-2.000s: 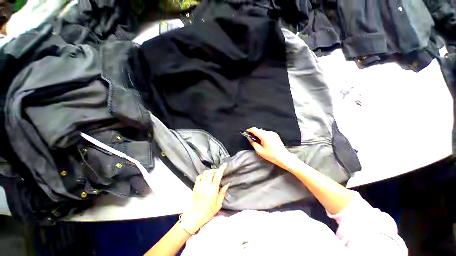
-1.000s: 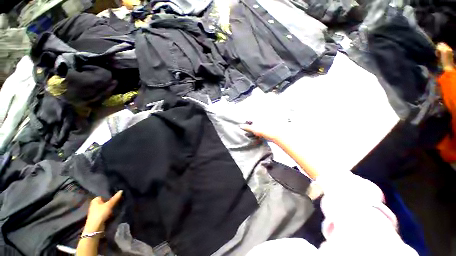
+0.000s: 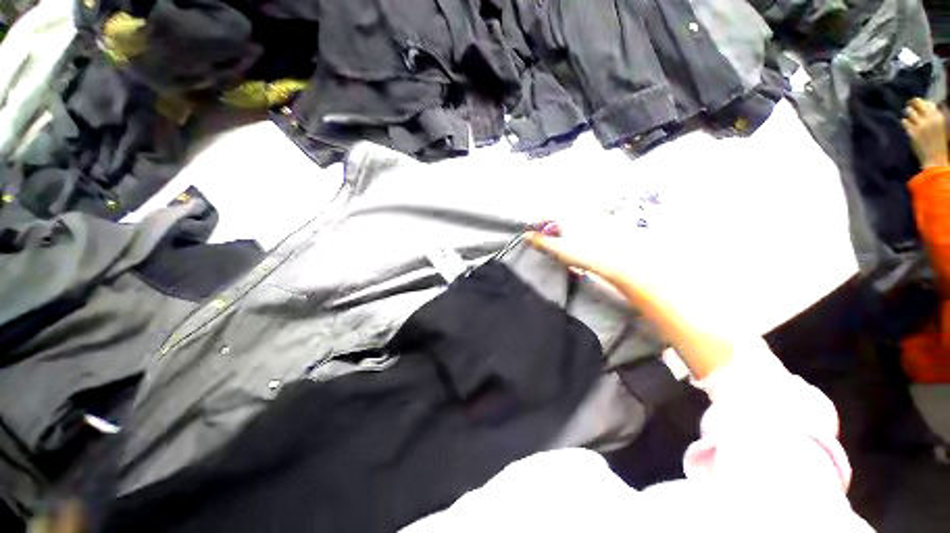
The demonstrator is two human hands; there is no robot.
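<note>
A denim jacket lies in front of me, with its black back panel (image 3: 469, 364) nearest me. Its pale grey front part (image 3: 313, 281) is spread beyond, with a row of small metal buttons along one edge. My right hand (image 3: 557, 242) is closed on a seam of the jacket near the middle of the view. Any tool in it cannot be made out. My left hand (image 3: 65, 517) is blurred and cut off at the bottom left corner, by dark cloth; its grip cannot be told.
Dark jackets (image 3: 615, 73) are heaped along the far side of the white tabletop (image 3: 750, 208). More dark and grey garments (image 3: 63, 250) lie at the left. At the right, a person with an orange sleeve (image 3: 930, 219) has a hand on dark cloth.
The jacket's grey front part is now laid out beyond the black panel, which has folded lower towards me. My left hand has moved down to the bottom left corner. My right hand remains on the jacket.
</note>
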